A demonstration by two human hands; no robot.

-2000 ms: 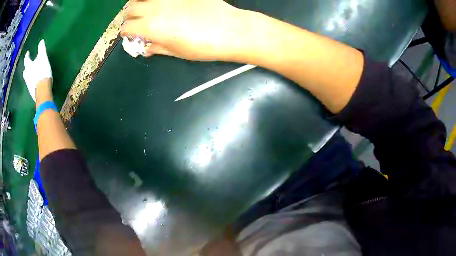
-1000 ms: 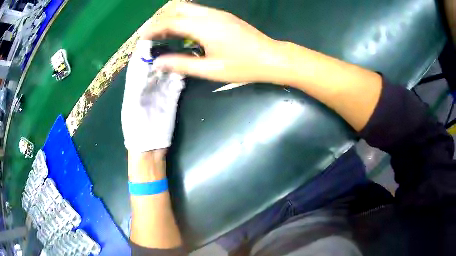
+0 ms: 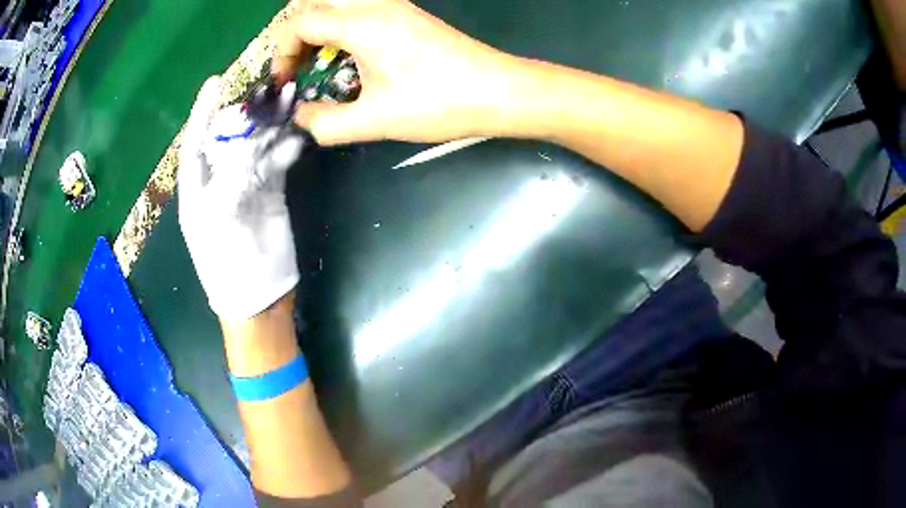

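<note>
My left hand (image 3: 243, 213), in a white glove with a blue wrist band, holds the wired end of a small unit, with a blue wire and a dark part at its fingers. My bare right hand (image 3: 397, 79) grips a green circuit board (image 3: 323, 77) with a yellow block between thumb and fingers. The two hands are close together above the bench's far edge. A pale pointed stick (image 3: 437, 152) lies on the dark green mat, partly hidden under my right forearm.
A curved green conveyor (image 3: 129, 99) with a chipped edge runs at the left. It carries whitish part-built units (image 3: 76, 181). Rows of clear plastic parts (image 3: 99, 427) lie on a blue sheet (image 3: 149, 367) at the lower left. Part of a person shows at the top right edge.
My left hand came back from over the conveyor to meet my right hand. Since the last earlier frame, both hands have shifted slightly left, and the green board shows more clearly.
</note>
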